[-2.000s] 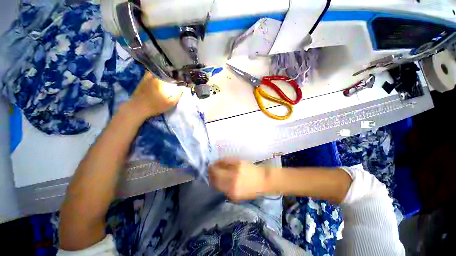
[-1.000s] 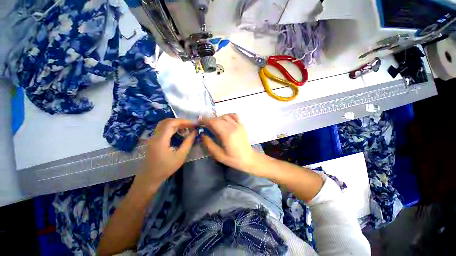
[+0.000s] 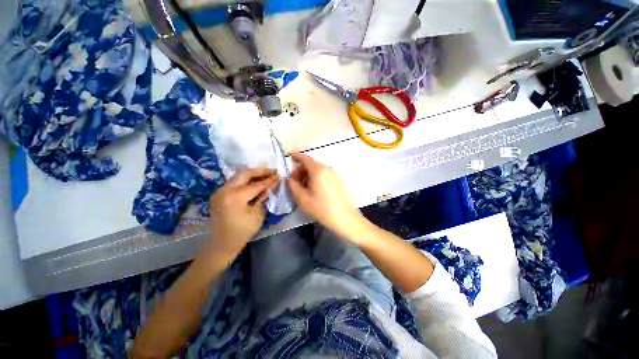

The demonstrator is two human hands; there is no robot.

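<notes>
A floral garment piece [image 3: 183, 154] lies on the table, dark blue side up at left and its pale wrong side up near the presser foot [image 3: 270, 105]. My left hand [image 3: 242, 203] pinches the pale cloth edge between thumb and fingers. My right hand [image 3: 319, 193] pinches the same narrow edge just to the right, close to my left fingertips. Both hands are at the table's front part, below the foot. The cloth edge runs up from my fingers towards the foot. Whether it lies under the needle I cannot tell.
Scissors [image 3: 368, 112] with red and yellow handles lie right of the foot, a greyish-lilac thread tangle [image 3: 406, 62] behind them. A small metal tool [image 3: 497, 97] and black cluster [image 3: 562, 90] lie further right. A floral heap [image 3: 77, 84] is at left. A white board [image 3: 499, 245] is below the table.
Over the last second both hands stay close together at the cloth edge, and a longer pale strip now shows between them. Earlier, my left hand was up beside the foot and my right hand pulled the cloth below.
</notes>
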